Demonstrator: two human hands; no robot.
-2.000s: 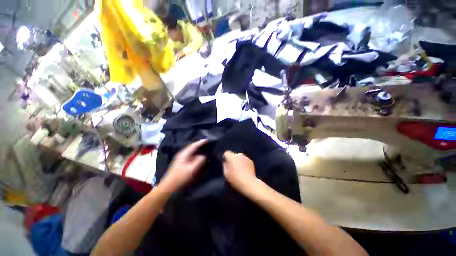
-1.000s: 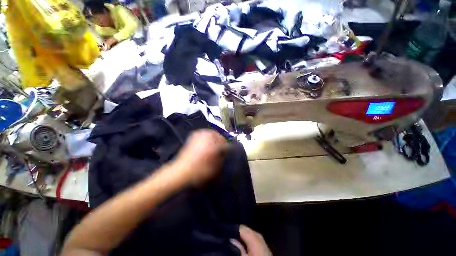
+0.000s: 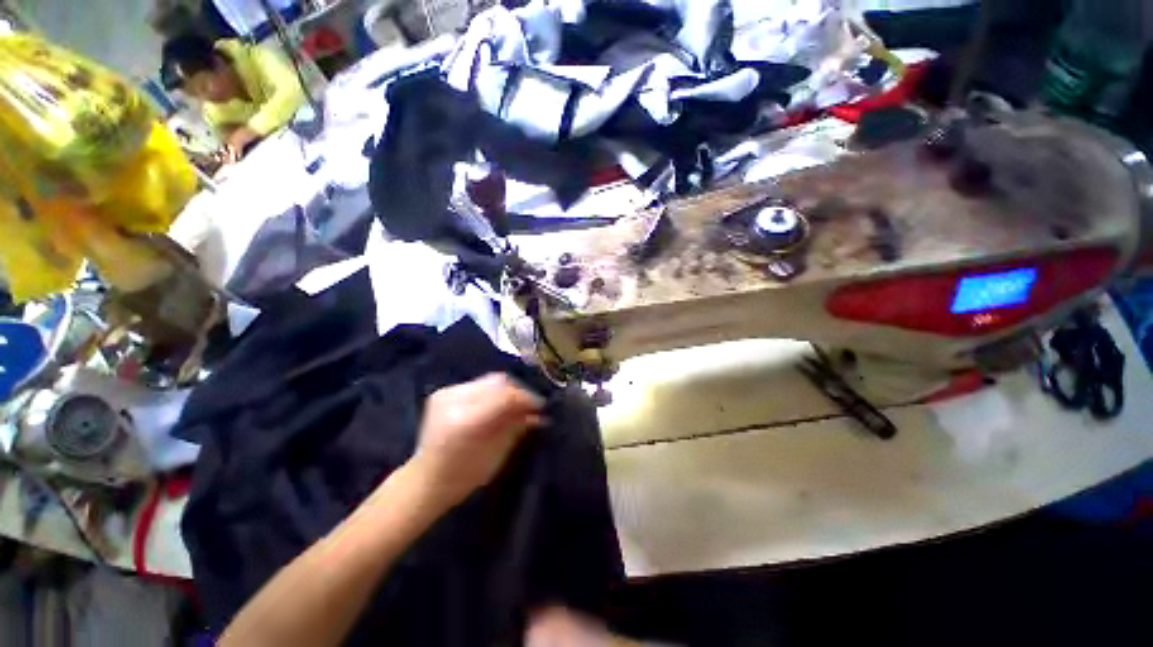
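Observation:
The black garment piece (image 3: 329,430) lies over the table's front left part and hangs off its front edge. My left hand (image 3: 474,430) pinches the cloth near its right side, just left of and below the presser foot (image 3: 592,379). My right hand (image 3: 567,627) is low at the bottom edge, mostly cut off and blurred; its fingers cannot be made out. The lockstitch machine (image 3: 733,303) stands to the right, with its blue display lit. The cloth's right edge lies on the machine bed (image 3: 759,493) beside the needle area.
Thread snips (image 3: 850,397) lie on the bed and black looped scissors (image 3: 1085,364) at far right. A black and white cut-piece pile (image 3: 594,95) is behind the machine. A second machine (image 3: 82,427), yellow plastic bag (image 3: 89,158) and red strip (image 3: 149,525) are left. A person (image 3: 240,95) sits behind.
The view has turned right and nearer the machine. My right hand has moved from the cloth's middle down to the bottom edge. My left hand has moved across to the cloth's right side.

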